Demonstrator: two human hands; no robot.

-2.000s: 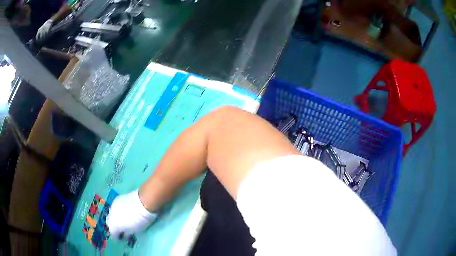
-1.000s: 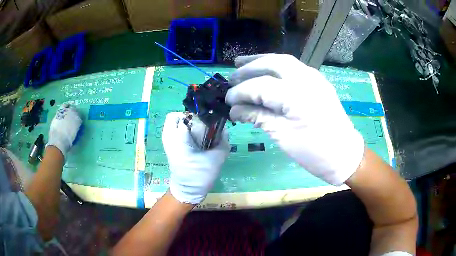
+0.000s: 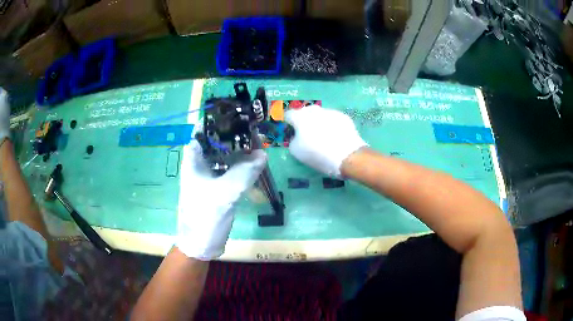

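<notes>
My left hand [image 3: 212, 204], in a white glove, holds up a blocky black assembly [image 3: 231, 125] with thin blue cords sticking out to the left. A silver and dark leg [image 3: 269, 188] extends from beside the hand down to the right and ends in a black foot [image 3: 271, 220]. My right hand [image 3: 323, 139], also gloved in white, is palm down over the mat, its fingertips at small black pieces [image 3: 276, 133] on the orange-red print [image 3: 295, 108]. Whether the fingers grip one is hidden.
Two small dark rectangles lie on the green mat [image 3: 377, 207]. Behind are a blue bin [image 3: 251, 45], loose silver bits [image 3: 313, 61], a grey post [image 3: 418, 47] and a clear bag [image 3: 453, 47]. At left are a hammer [image 3: 78, 216] and a neighbour's arm [image 3: 20, 194].
My right hand has left the assembly and moved down to the print. My left hand has shifted left with the assembly and turned it. The neighbour's gloved hand has moved left.
</notes>
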